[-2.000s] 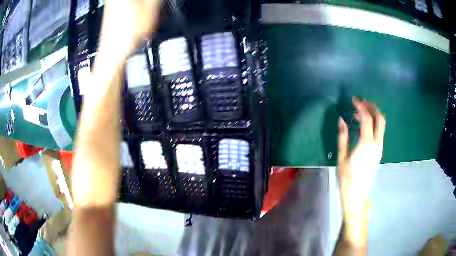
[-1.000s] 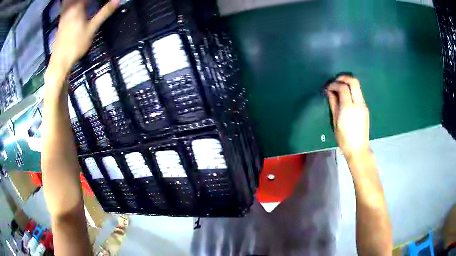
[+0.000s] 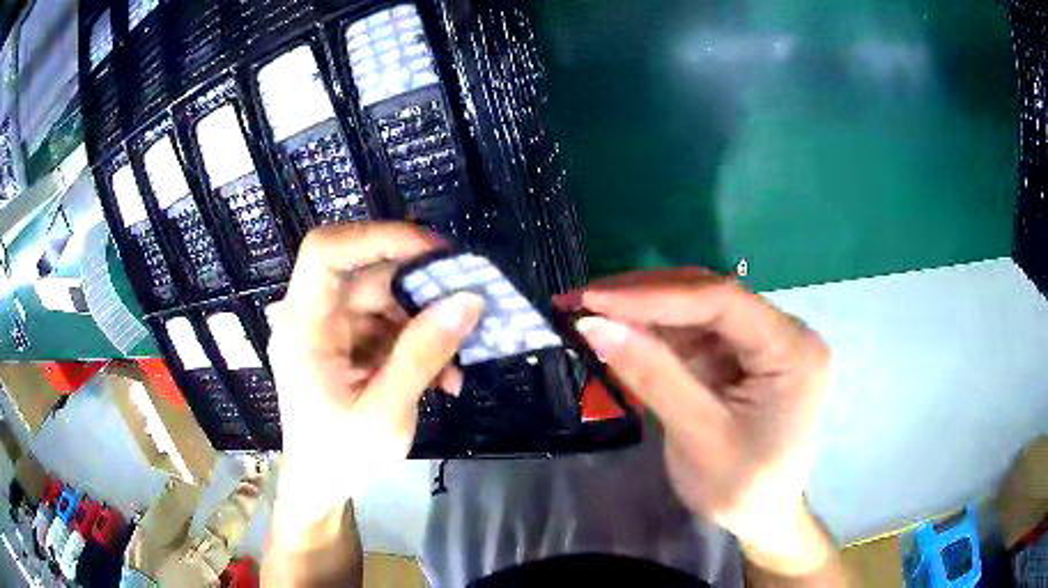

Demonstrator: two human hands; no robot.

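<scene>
My left hand [image 3: 356, 333] holds a black front housing with a pale keypad [image 3: 488, 310], tilted, over the near edge of the blister tray. The thumb lies on the keypad. The thin black frame of the housing runs down to the right. My right hand [image 3: 713, 379] is at the housing's right edge, with thumb and forefinger pinched on a small dark part [image 3: 571, 308], partly hidden by the fingertips. The blister tray [image 3: 149, 301] holds rows of other housings with pale keypads [image 3: 293, 92].
Stacked blister trays [image 3: 506, 115] stand at the tray's right side. The green mat [image 3: 850, 149] lies to the right, with another dark tray edge [image 3: 1031, 149] at far right. Cardboard boxes [image 3: 149, 414] and a blue stool [image 3: 945, 554] are on the floor.
My left hand has come back from the tray's far left with a housing in it. My right hand has moved left from the mat to meet it. The tray appears shifted in view.
</scene>
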